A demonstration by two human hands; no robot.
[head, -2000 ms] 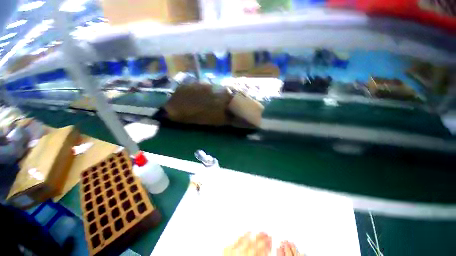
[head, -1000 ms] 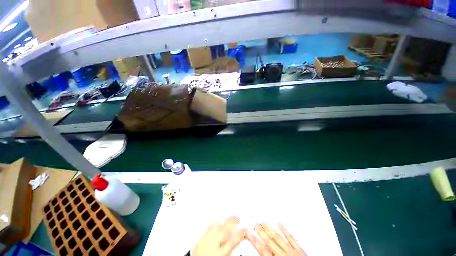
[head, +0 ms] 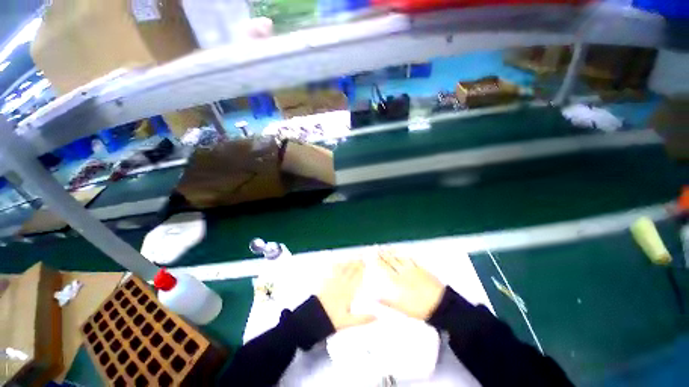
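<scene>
A white plastic housing [head: 385,348] lies near the lower middle, its outline hard to tell from the white sheet [head: 453,269] beneath. A small dark metallic detail shows at its near edge. My left hand [head: 344,293] and my right hand [head: 412,287] lie flat, side by side, at the far side of the housing, fingers pointing away and spread. Whether they press the housing or only the sheet is washed out by glare. Neither hand is closed around anything.
A red-capped white bottle [head: 189,297] stands beside a brown compartment tray [head: 147,336] at left. A small clear bottle [head: 272,250] stands at the sheet's far corner. Thin strips [head: 517,302] and a yellow handle [head: 650,240] lie right. An open carton [head: 234,172] sits on the conveyor beyond. A shelf beam crosses above.
Both hands have moved forward, away from me, over the sheet. My dark sleeves and the housing now show. The camera view has tilted and shifted.
</scene>
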